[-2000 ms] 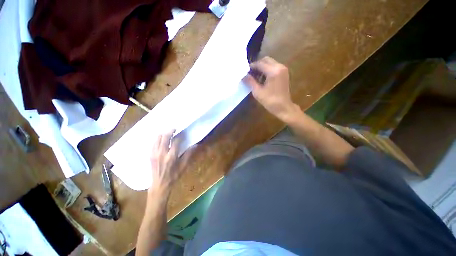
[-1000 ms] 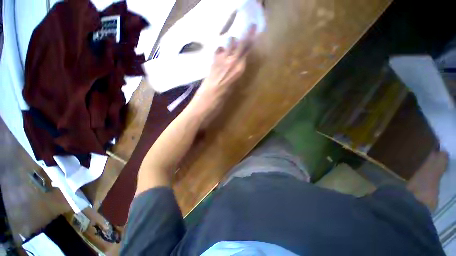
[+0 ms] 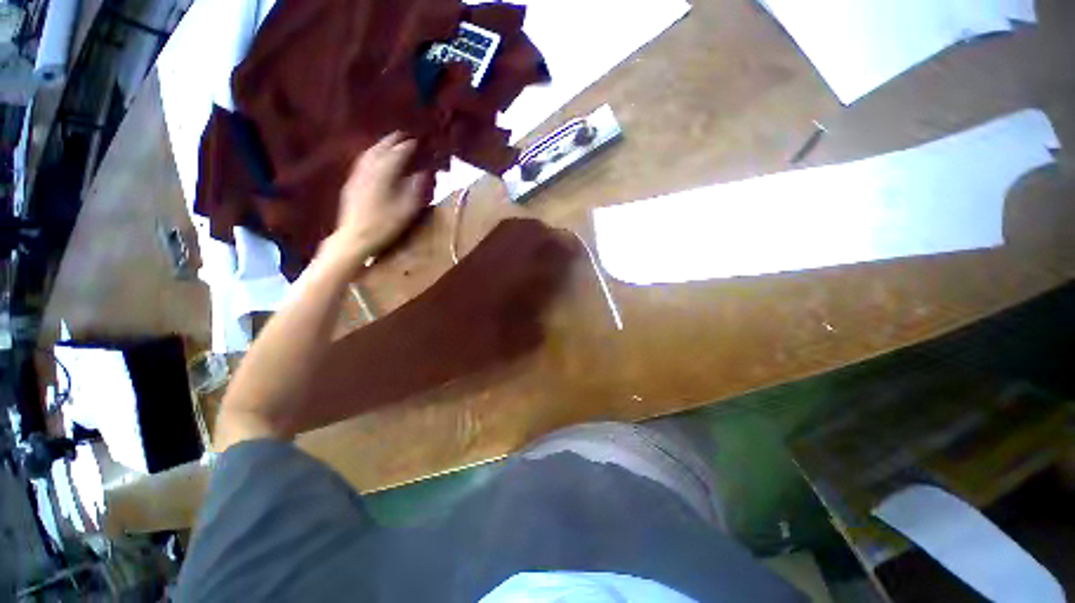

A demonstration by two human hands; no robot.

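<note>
My left hand [image 3: 383,194] is at the near edge of the crumpled maroon cloth pile [image 3: 342,88], fingers bent; whether they grip the cloth cannot be told. My right hand is not in view. A maroon-brown cut panel [image 3: 413,342] lies uncovered below my left forearm, its right end blurred. A long white paper pattern [image 3: 813,212] lies flat to the right. A thin white strip [image 3: 604,283] lies between the panel and the pattern.
A pale rectangular block [image 3: 566,151] with dark parts lies beside the pile. More white paper [image 3: 896,41] is at the upper right. A white piece [image 3: 973,545] is over the box area below the table. A small metal block [image 3: 177,250] lies left.
The view has turned rightward. My left hand has gone from the white paper to the maroon pile. My right hand has left view; the white piece at lower right lies lower. The maroon panel is now uncovered.
</note>
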